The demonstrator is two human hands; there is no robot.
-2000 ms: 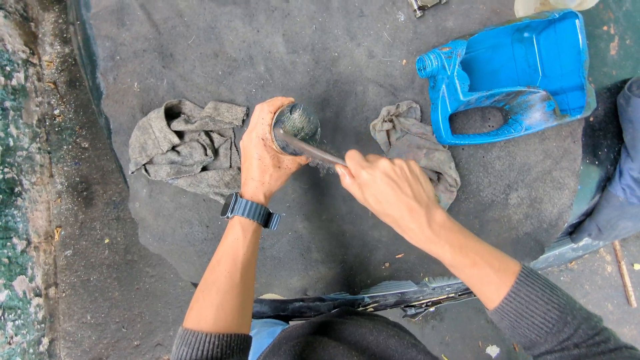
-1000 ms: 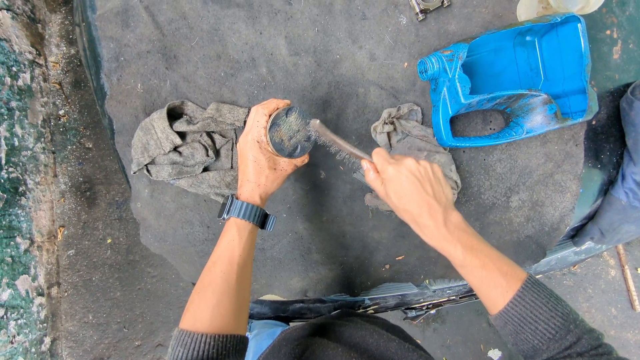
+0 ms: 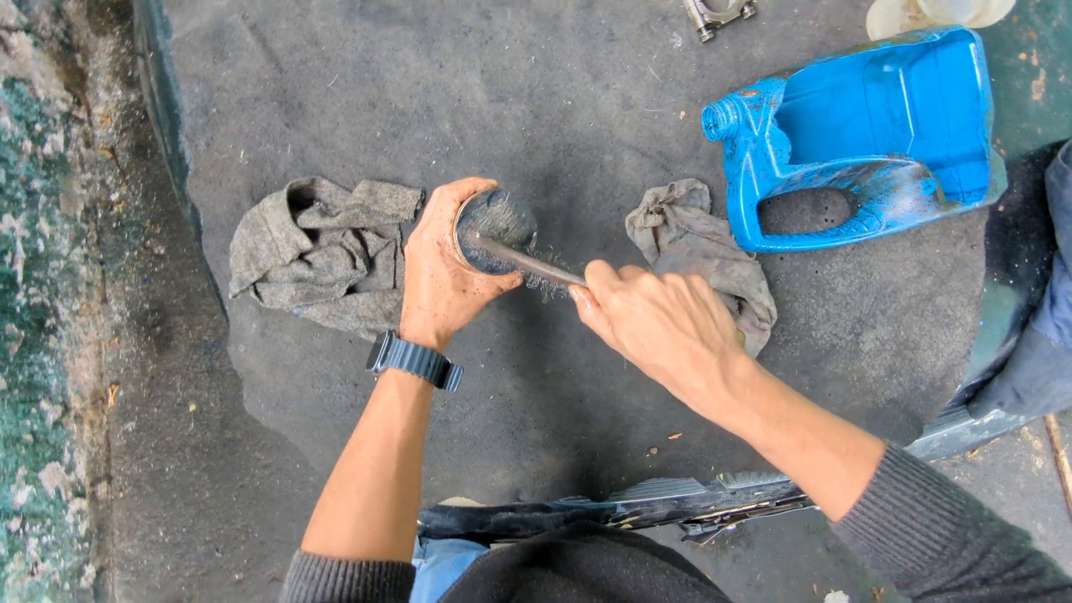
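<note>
My left hand (image 3: pixel 444 268) grips a round metal part (image 3: pixel 502 219) with a dark, rough face, near the middle of the view. In my right hand (image 3: pixel 670 335) is the handle of a wire brush (image 3: pixel 536 266); its far end lies over the lower part of that face, bristles turned down and partly hidden. A crumpled grey cloth (image 3: pixel 327 251) lies just left of my left hand. A second, stained rag (image 3: pixel 695 243) lies beyond my right hand, which partly covers it. What lies inside my left palm is hidden.
A cut-open blue plastic jug (image 3: pixel 863 142) lies at the upper right beside the stained rag. A metal clamp (image 3: pixel 718 15) and pale plastic containers (image 3: pixel 938 12) are at the top edge. The dark mat (image 3: pixel 502 419) has a worn front edge. Part of a person's clothed leg (image 3: pixel 1034 352) shows at right.
The brush was over the round part, then stood off its right side, and is now back over its face. My left hand stays about where it was, still holding the part.
</note>
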